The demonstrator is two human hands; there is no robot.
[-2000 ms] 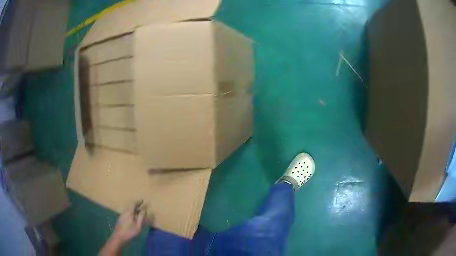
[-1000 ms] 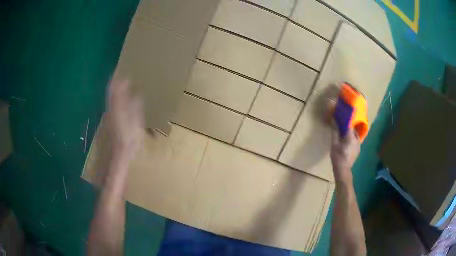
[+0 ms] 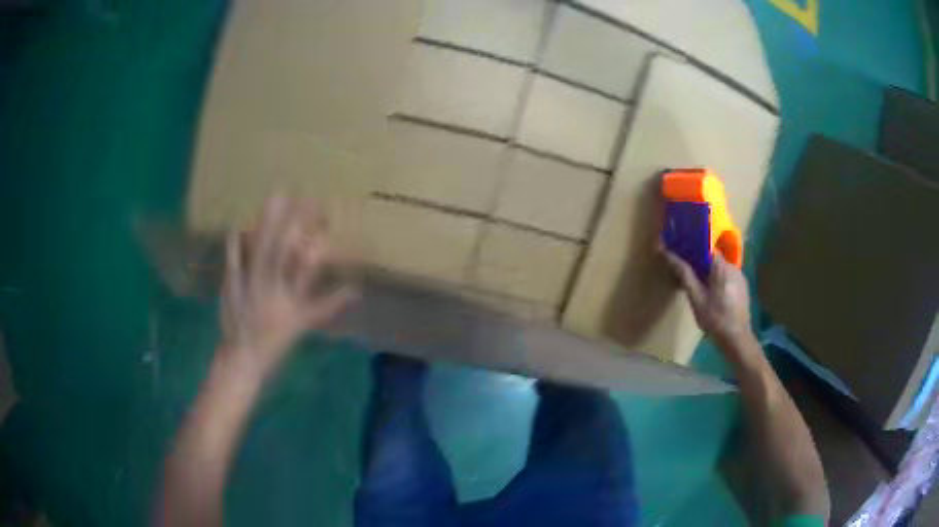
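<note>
A large open master carton (image 3: pixel 577 237) lies in front of me, with plain brown inner boxes (image 3: pixel 463 154) in rows inside. A left flap (image 3: pixel 299 113) lies over part of the boxes, and a right flap (image 3: pixel 710 113) lies on the right side. The near flap (image 3: pixel 463 324) is tilted up, seen nearly edge-on and blurred. My left hand (image 3: pixel 273 278), blurred, has its fingers spread at the near left corner of the carton, holding nothing visible. My right hand (image 3: pixel 721 299) grips the orange and purple tape gun (image 3: pixel 700 216) over the right flap.
An open brown carton (image 3: pixel 849 257) stands at the right, with shiny clear plastic (image 3: pixel 911 479) at the lower right corner. My legs are below the carton's near edge. The floor is green, with a yellow line (image 3: pixel 798 12) at the top right.
The near flap has swung up from lying flat towards me. My left hand has moved to the near left corner. The tape gun has turned and shifted slightly left.
</note>
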